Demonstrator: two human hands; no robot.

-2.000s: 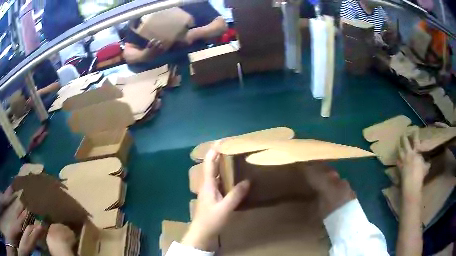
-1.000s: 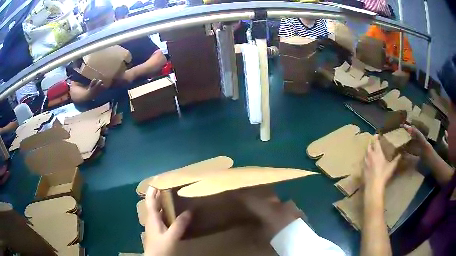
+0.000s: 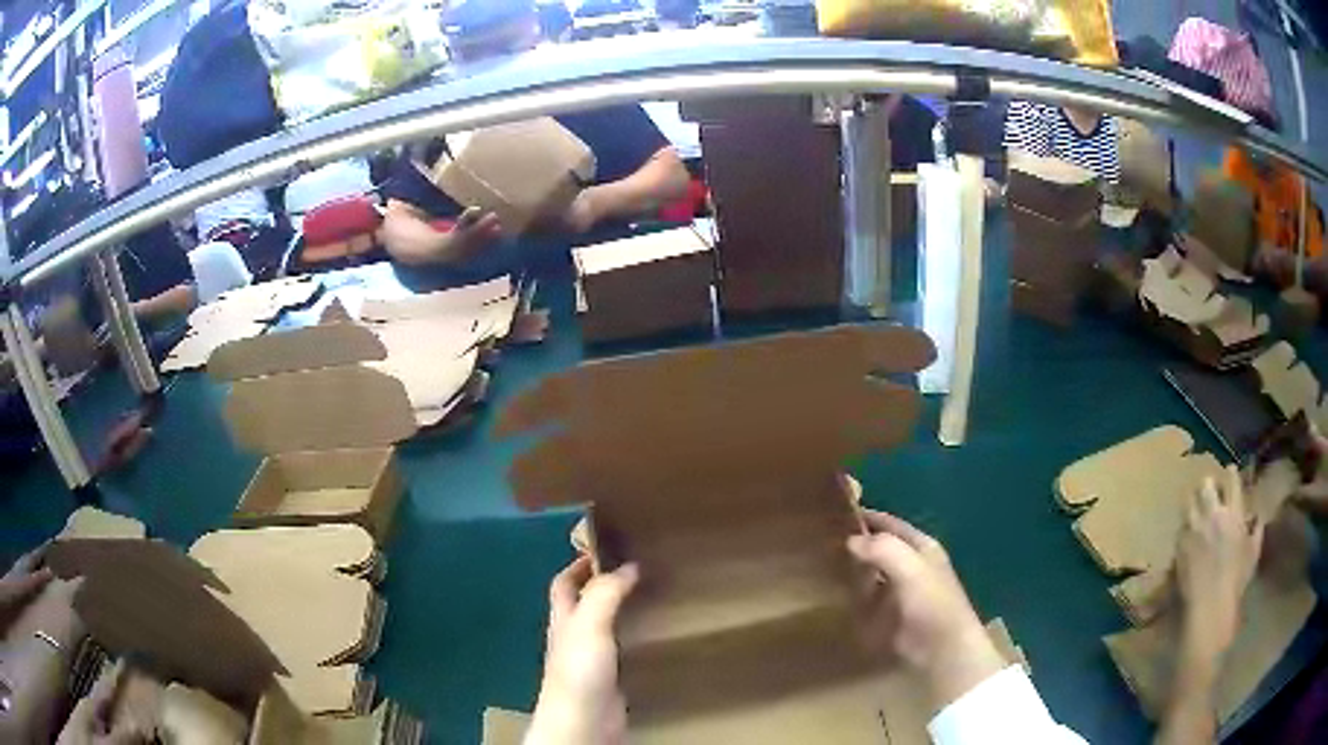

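Note:
A brown mailer box (image 3: 736, 568) is in front of me, its lid panel (image 3: 714, 415) standing up with rounded flaps spread at both sides. My left hand (image 3: 587, 633) grips the box's left side wall, thumb inside. My right hand (image 3: 921, 590) grips the right side wall, fingers partly hidden by it. The front of the tray is low and blurred. Flat blanks lie beneath the box, mostly hidden; an edge shows at the lower left (image 3: 506, 726).
An open box (image 3: 323, 488) stands to the left, behind stacked blanks (image 3: 299, 604). Other workers' hands hold cardboard at the left (image 3: 131, 706) and right (image 3: 1216, 568). Closed boxes (image 3: 648, 291), white posts (image 3: 947, 291) and a metal rail (image 3: 612, 85) are beyond.
The box has turned from its side view, so its inside and raised lid face me. My right hand has moved onto the right side wall. The camera view has shifted.

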